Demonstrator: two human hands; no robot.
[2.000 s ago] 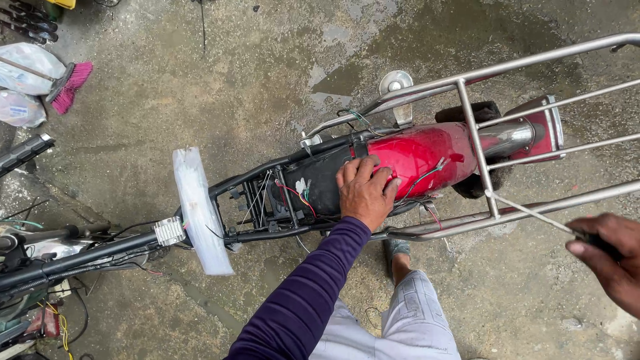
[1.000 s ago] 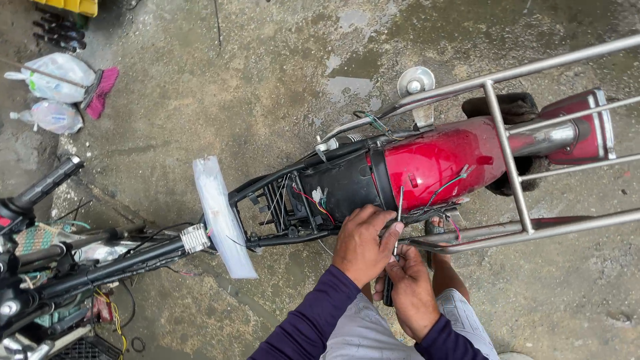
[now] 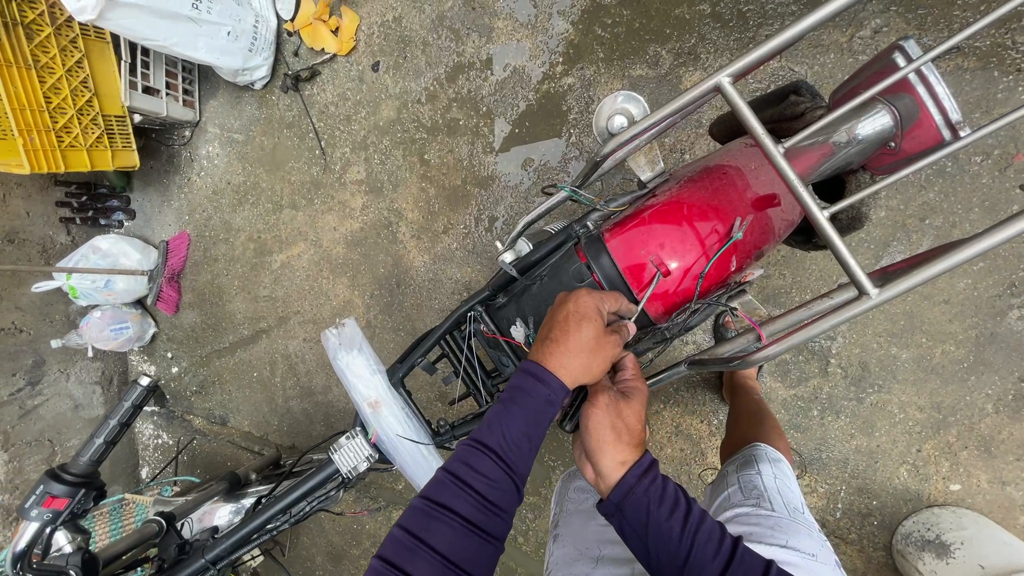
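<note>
Beneath me stands a stripped motorcycle with a red rear fender (image 3: pixel 680 224) and a bare black frame (image 3: pixel 472 320). My left hand (image 3: pixel 584 332) has its fingertips closed near the shaft of a screwdriver (image 3: pixel 646 294), by the fender's front edge. The shaft's tip lies over the fender near a small slot. Just below, my right hand (image 3: pixel 616 420) is around the tool's black handle (image 3: pixel 572 410), partly hidden by the left hand and wrist. Loose wires (image 3: pixel 696 308) run along the fender's near side. A bundle wrapped in clear plastic (image 3: pixel 380 400) lies across the frame's front part.
A tubular metal rack (image 3: pixel 768 144) surrounds the rear. The handlebar grip (image 3: pixel 108 428) is at lower left. A yellow crate (image 3: pixel 60 96), bottles (image 3: pixel 94 204), plastic bags (image 3: pixel 116 326) and a pink broom (image 3: pixel 170 272) are on the left. A rounded pale object (image 3: pixel 956 544) is at lower right.
Two seconds ago my right hand held the screwdriver off to the right; it has come in beside my left hand. The left hand has left the fender's top for its front edge. The view has turned.
</note>
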